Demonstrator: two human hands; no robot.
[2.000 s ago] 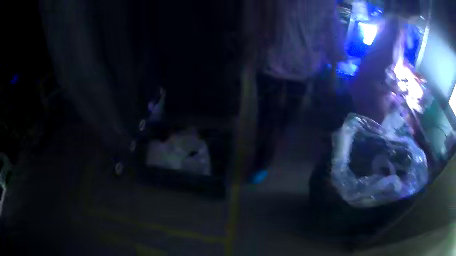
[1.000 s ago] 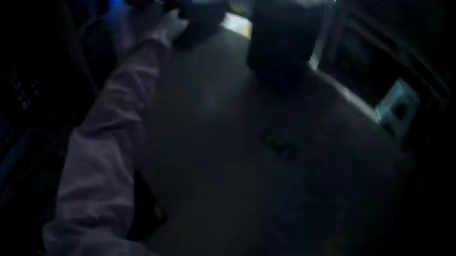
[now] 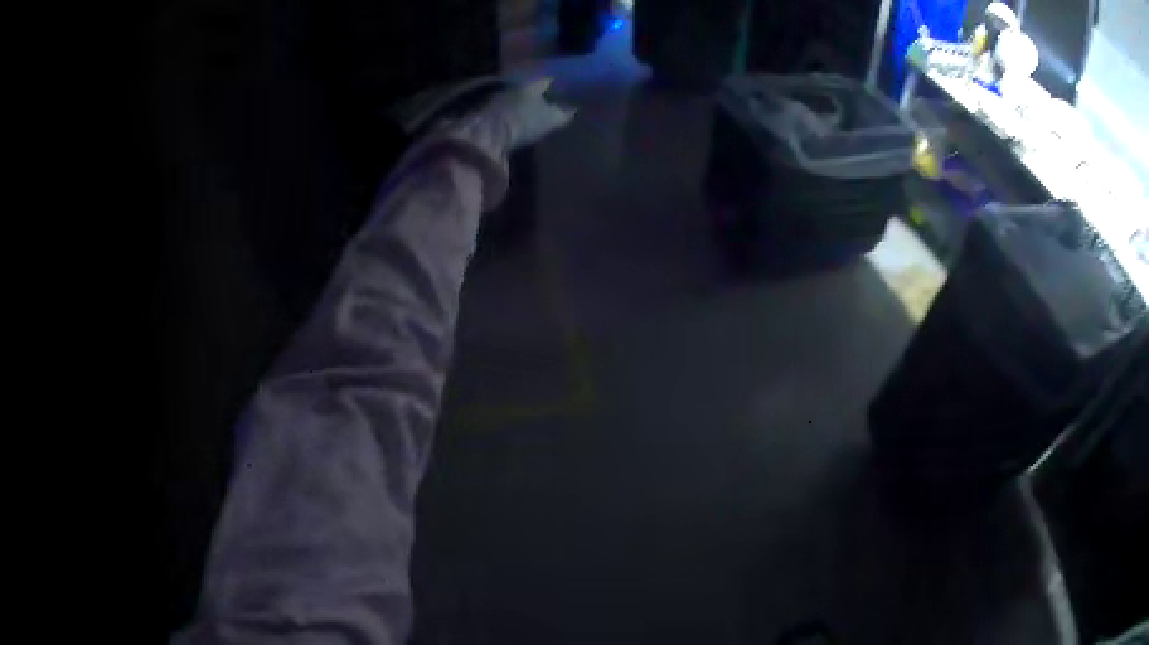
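Note:
My left hand (image 3: 529,115), in a pale glove, reaches out at the upper left centre at the end of a pink-lilac sleeve. Its fingertips point right and look a little apart. Beside it, on its left, is a thin pale curved edge (image 3: 456,98) of something dark; whether the hand touches or holds it cannot be told. My right hand is out of the picture. A dark plastic-lined bin (image 3: 806,202) with something pale inside stands on the floor ahead.
A second dark lined bin (image 3: 977,347) stands at the right, beside the brightly lit bench (image 3: 1052,158). Another dark container (image 3: 691,44) stands at the top. Yellow floor lines (image 3: 529,410) run right of my sleeve. The far left is black.
The view has swung, bringing the lined bins and lit bench in on the right. My left arm still reaches forward; its hand shows lower and further right.

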